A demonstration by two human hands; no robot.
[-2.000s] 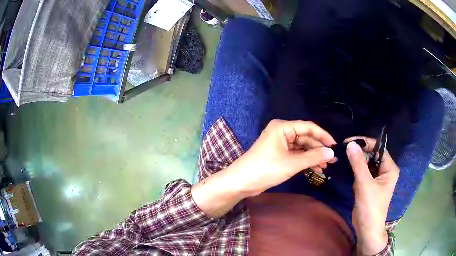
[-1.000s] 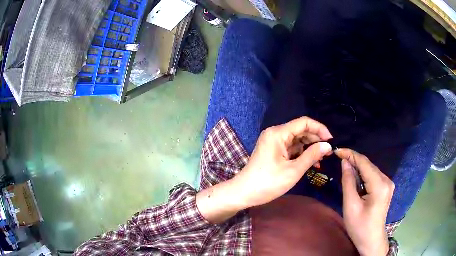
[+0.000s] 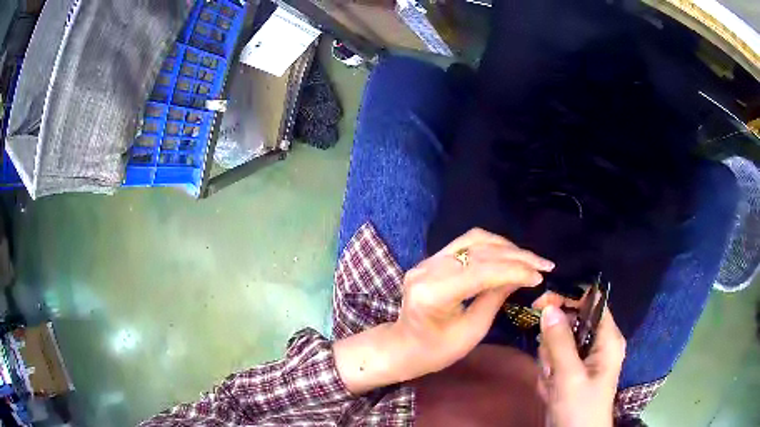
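A dark cloth [image 3: 575,125] lies over the lap on blue jeans. My right hand [image 3: 581,350] holds dark thread snips [image 3: 593,313], blades pointing up and away. Its thumb and forefinger are together beside a small dark bit that merges with the cloth. My left hand [image 3: 467,292], with a gold ring, is just left of it, back of the hand up, fingers stretched toward the right hand; what its fingertips hold is hidden. A gold-yellow patterned patch [image 3: 522,314] shows between the hands. A pale curved loose thread end [image 3: 575,200] lies on the cloth.
A blue plastic crate [image 3: 179,108] with draped grey fabric [image 3: 92,100] stands at the left, next to a shelf with a white paper [image 3: 280,40]. A table edge [image 3: 708,25] curves at the top right. A white mesh object [image 3: 740,229] is at the far right.
Both hands have moved down toward the body. The left hand has turned, showing its back and ring. The snips' blades, hidden a second ago, stick up from the right hand again.
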